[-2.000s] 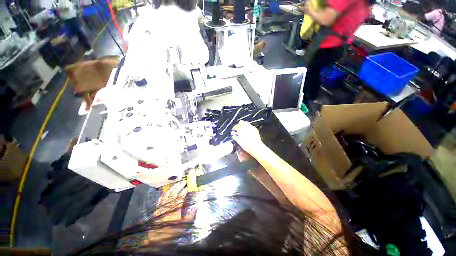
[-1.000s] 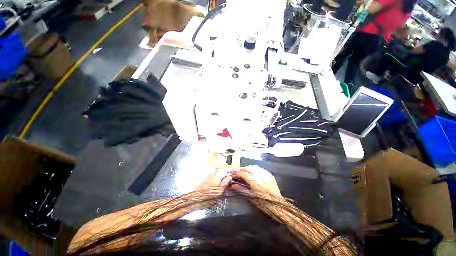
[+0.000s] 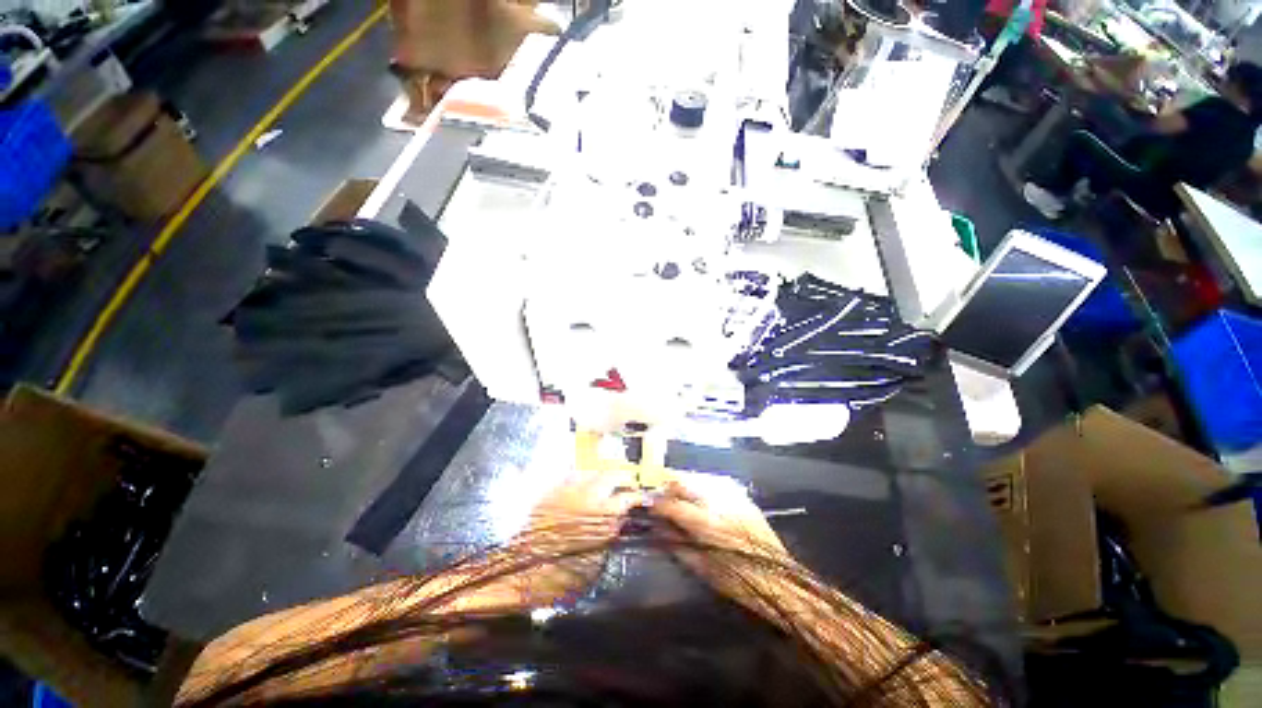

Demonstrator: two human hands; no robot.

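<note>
My left hand (image 3: 588, 501) and my right hand (image 3: 706, 515) meet just in front of the needle area of the overexposed white sewing machine (image 3: 630, 297). A small dark piece (image 3: 638, 517) shows between my fingertips; both hands pinch it. A yellow guide (image 3: 648, 454) stands just beyond the fingertips. A thin white line sticks out to the right of my right hand. A flat black strip (image 3: 419, 470) lies left of the hands. A fanned black stack (image 3: 346, 318) lies left of the machine. White-lined black pieces (image 3: 837, 343) lie right of it. Hair strands cross my forearms.
An open cardboard box (image 3: 42, 429) with black pieces is at the left edge, another (image 3: 1045, 533) at the right. A control panel (image 3: 1021, 307) stands right of the machine. A clear container (image 3: 900, 97) is behind. A person in dark clothing sits at upper right.
Two seconds ago my right hand was at the white-lined pieces and a strip lay by the guide. Now both hands are together at the needle area. Since one second ago they shifted only slightly.
</note>
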